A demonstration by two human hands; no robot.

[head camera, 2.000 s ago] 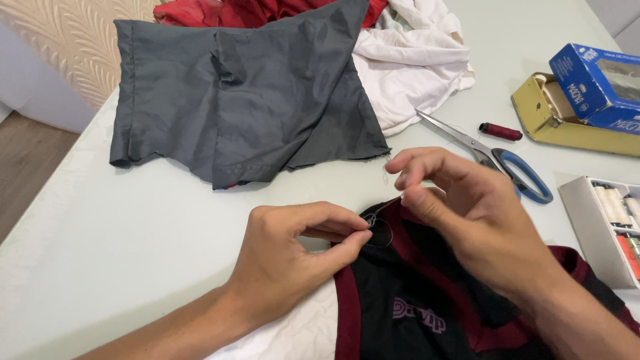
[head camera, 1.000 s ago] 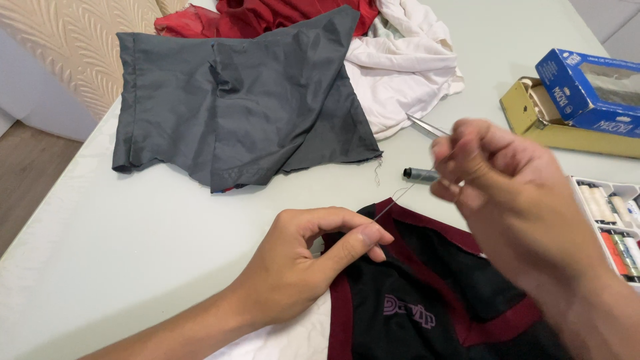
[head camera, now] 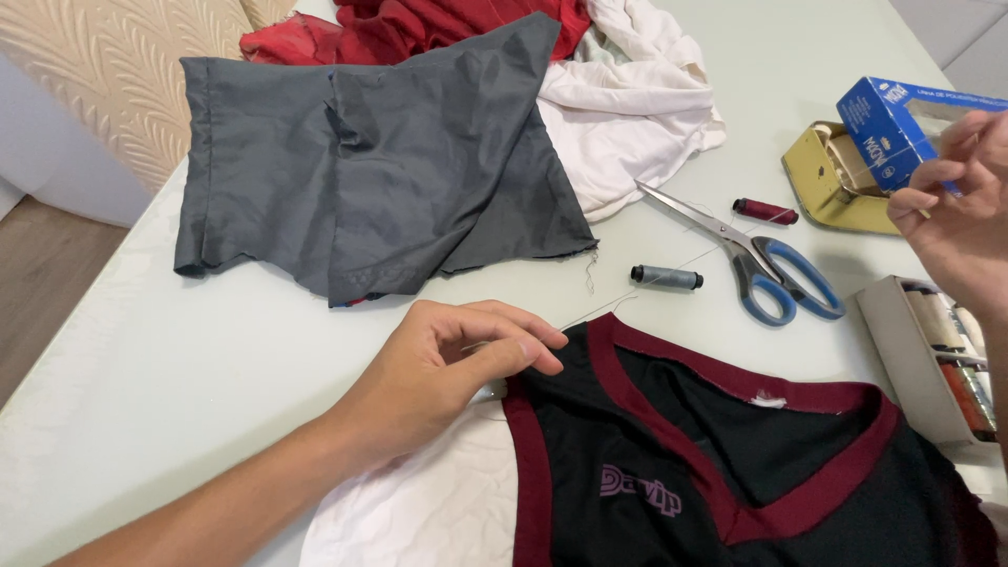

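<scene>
A black sleeveless garment with maroon trim (head camera: 543,472) lies at the front, bearing writing. My left hand (head camera: 457,362) rests at its shoulder, thumb and fingers pinched near a thin thread (head camera: 602,305). That thread runs up and right past a grey thread spool (head camera: 666,277) and a maroon thread spool (head camera: 765,211) toward my right hand (head camera: 957,197). My right hand is raised at the right edge, its fingertips bent together; a needle cannot be made out. Scissors with blue and grey handles (head camera: 740,244) lie between the hands, beyond the garment.
Dark grey cloth (head camera: 378,173) lies across the back left, with red fabric (head camera: 472,31) and white fabric (head camera: 630,118) behind it. At right stand a yellow tin (head camera: 811,181), a blue thread box (head camera: 890,134) and a white box of spools (head camera: 890,339). White cloth (head camera: 417,504) lies under the garment.
My right hand has moved away from my left, up and to the right, and the thread now stretches between them. The scissors and both spools have come into full sight.
</scene>
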